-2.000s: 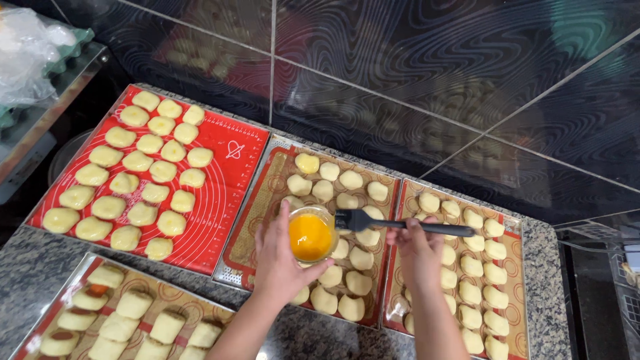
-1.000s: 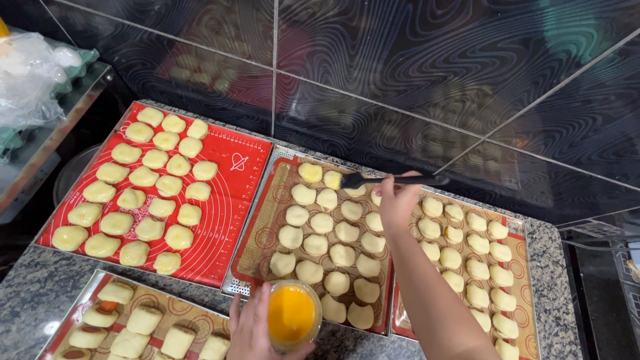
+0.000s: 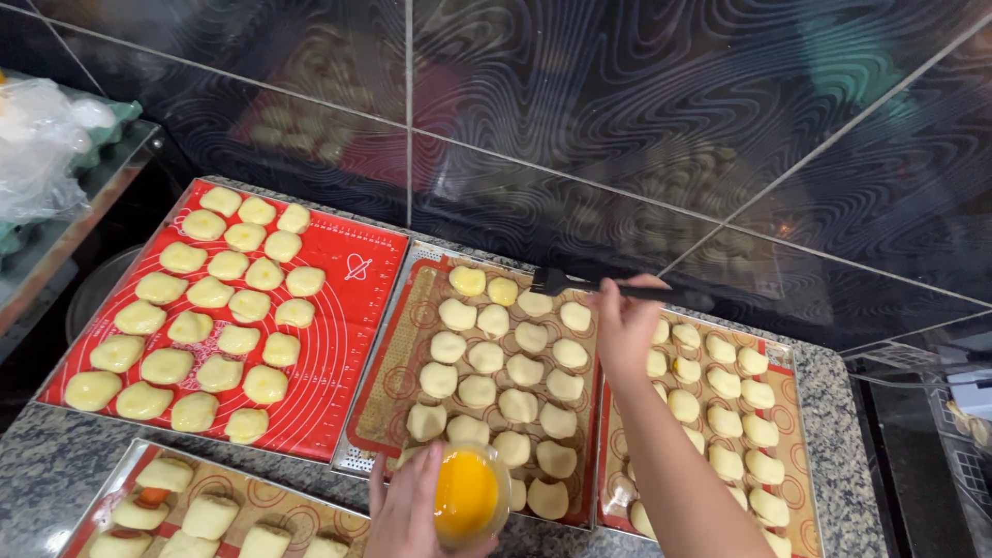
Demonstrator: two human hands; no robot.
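My left hand [image 3: 407, 504] holds a small clear bowl of yellow egg wash [image 3: 465, 492] over the near edge of the middle tray. In my right hand [image 3: 629, 314] is a black pastry brush [image 3: 550, 281], its bristles at the third dough piece [image 3: 535, 302] of the back row. The two pieces left of it, one of them a glossy yellow dough piece [image 3: 502, 291], are coated; the other rows on this mat look pale and matte. At left, shiny dough pieces [image 3: 167, 366] lie in rows on a red silicone mat [image 3: 349, 310].
A right-hand tray [image 3: 806, 465] of dough pieces adjoins the middle one. Rolls with filling lie on a front-left tray [image 3: 101, 496]. Dark tiled wall [image 3: 581, 116] rises behind the granite counter [image 3: 837, 403]. An egg carton [image 3: 116, 116] and plastic bag [image 3: 35, 155] sit at upper left.
The brush went from the bowl to the back row, then one piece rightward. The bowl in my left hand has moved toward the near edge. The second back-row piece has turned yellow.
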